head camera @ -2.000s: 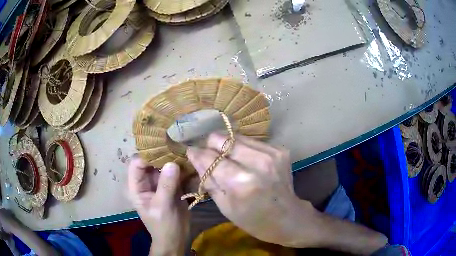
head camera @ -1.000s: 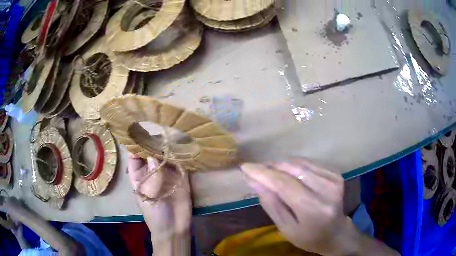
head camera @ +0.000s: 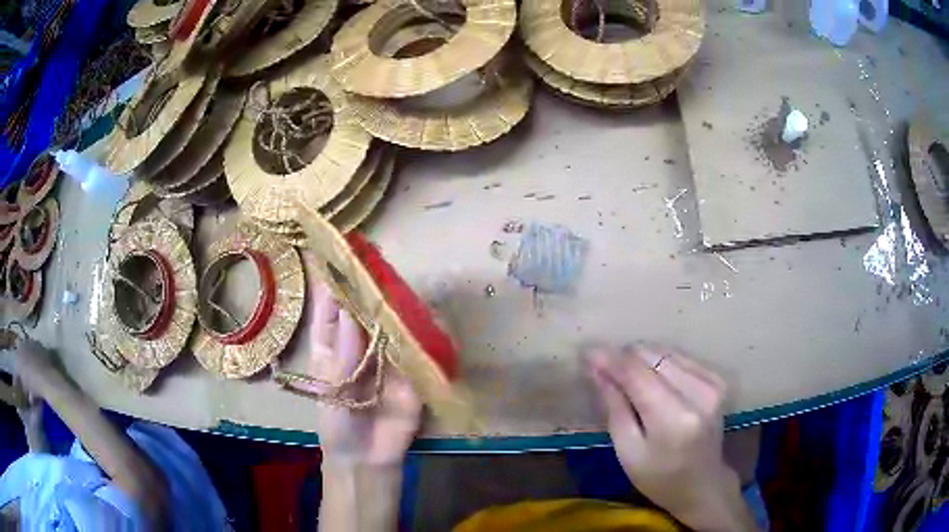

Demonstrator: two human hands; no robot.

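Note:
My left hand (head camera: 364, 400) holds a woven ring (head camera: 359, 281) tilted steeply, seen nearly edge-on, with a red band (head camera: 401, 301) showing on its right side. A twisted cord loop (head camera: 354, 384) hangs from the ring over my left fingers and palm. The ring's lower end is blurred. My right hand (head camera: 666, 416) is apart from the ring, over the table's near edge to the right, with fingers bent together. I cannot make out anything in it.
Stacked woven rings (head camera: 614, 62) lie at the back and left. Two red-banded rings (head camera: 234, 301) lie left of my left hand. A cardboard pad (head camera: 812, 208) holds a white blob. A glue bottle (head camera: 88, 171) lies far left. Another person's arm (head camera: 83, 416) is at lower left.
My right hand has moved from the ring to the right and let go. My left hand has tipped the ring up, and its red band now shows. The view has shifted left.

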